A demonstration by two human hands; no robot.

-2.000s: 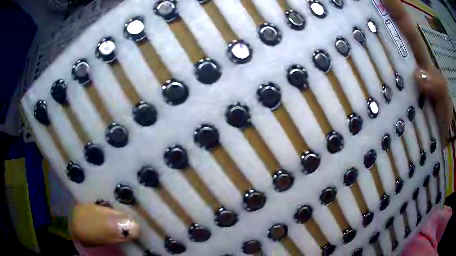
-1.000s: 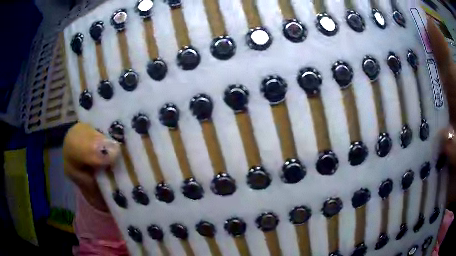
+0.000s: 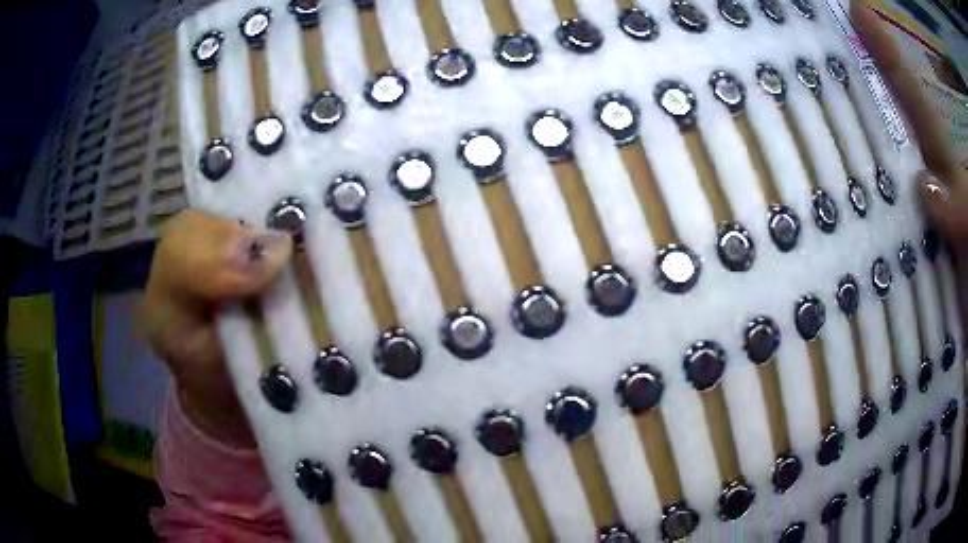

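A large white foam-lined parts tray [image 3: 510,233] fills most of the view, held up and tilted. Rows of shiny round metal parts [image 3: 539,310] sit at the ends of narrow tan slots in it. Several discs in the upper and middle rows flash white; the lower ones look dark. My left hand [image 3: 207,281] grips the tray's left edge, thumb on its face, with a pink sleeve below. My right hand [image 3: 934,202] is at the tray's right edge, dim and partly cut off by the picture's edge. The fingers behind the tray are hidden.
A slotted tray or stack of trays [image 3: 117,175] lies behind at the upper left. Blue and yellow items [image 3: 34,361] are at the far left. Papers with printed lines [image 3: 939,53] show at the upper right. The held tray hides most of the bench.
The tray has turned and tilted between my hands. My left hand has moved up from the bottom left. The white flashes now fall on more discs in the middle rows.
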